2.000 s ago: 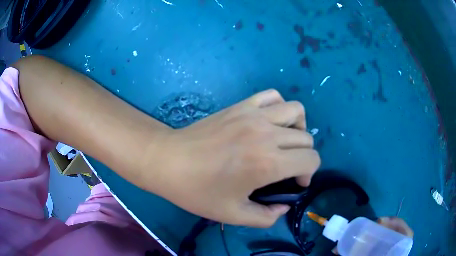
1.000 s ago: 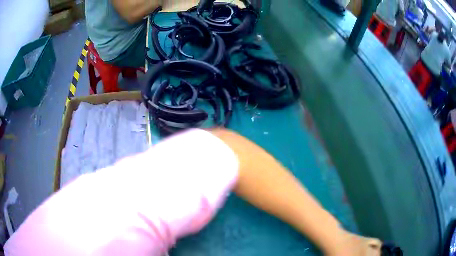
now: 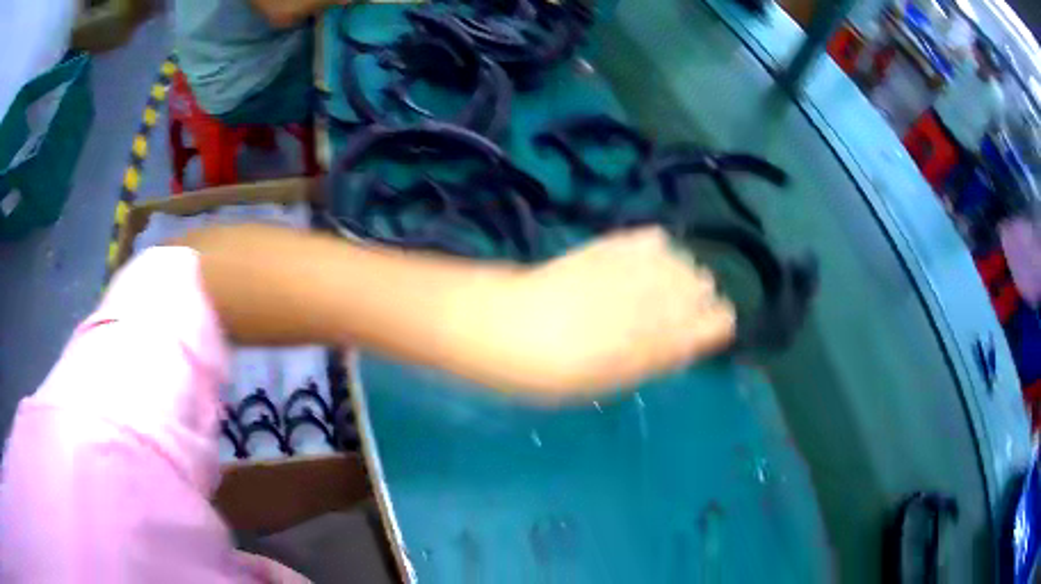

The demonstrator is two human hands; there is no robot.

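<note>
My left hand (image 3: 656, 314), blurred by motion, reaches in from the left over the bench. Its fingers are closed at the edge of a black curved headband assembly (image 3: 782, 297), which it appears to grip; the exact contact is blurred. More black headband assemblies (image 3: 440, 171) lie heaped on the far part of the blue-green bench (image 3: 594, 491), just beyond my forearm. My right hand is out of the picture.
A brown carton (image 3: 297, 485) with pale sleeves and rows of small black yokes (image 3: 268, 428) stands left of the bench. A green conveyor (image 3: 868, 342) runs along the right, with a black part (image 3: 925, 536) on it. A person (image 3: 240, 57) sits at upper left.
My left hand has moved from the lower right, up and left toward the heap, with a black headband assembly now at its fingers. The glue bottle and the hand holding it have left view.
</note>
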